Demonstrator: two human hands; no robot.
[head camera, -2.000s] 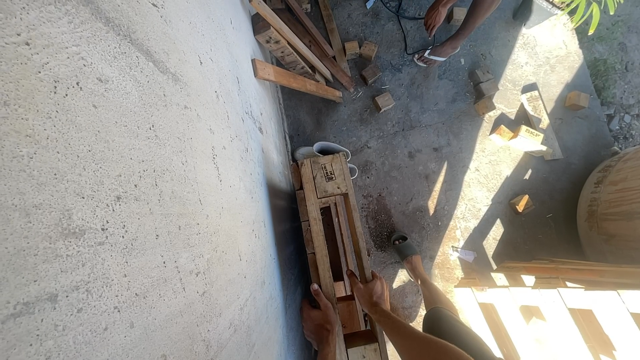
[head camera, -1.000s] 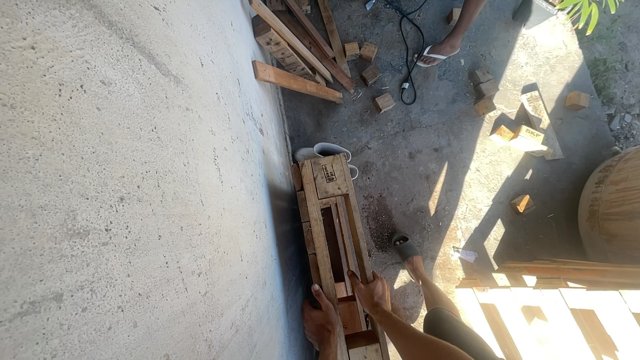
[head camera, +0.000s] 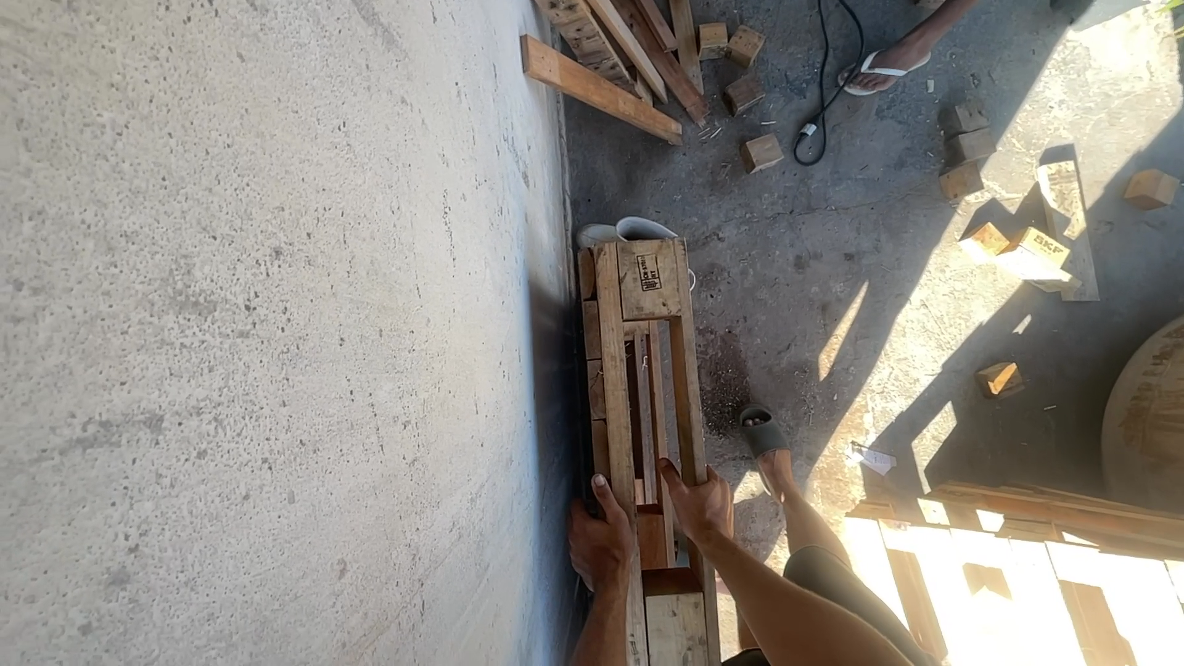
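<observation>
A wooden pallet (head camera: 649, 277) stands on its edge close alongside the wall, its stamped end block facing up. My left hand (head camera: 603, 536) grips its wall-side board, with the thumb on top and the fingers hidden down the outer side. Across the gap, my right hand (head camera: 698, 504) is closed around the other long board. Between the hands, inner slats and a reddish wooden block (head camera: 653, 538) show within the pallet's frame.
A concrete wall (head camera: 324, 324) fills the left. Planks (head camera: 601, 91) lean at its far end near wood blocks (head camera: 761, 153) and a black cable (head camera: 823, 120). Another person's sandaled foot (head camera: 879, 72) is beyond. Sunlit pallet slats (head camera: 1017, 573) lie lower right, below a large rounded container (head camera: 1152, 416).
The other person's hand, seen near the sandaled foot two seconds ago, has left view, and the cable there has shifted. Both my hands keep their hold on the pallet.
</observation>
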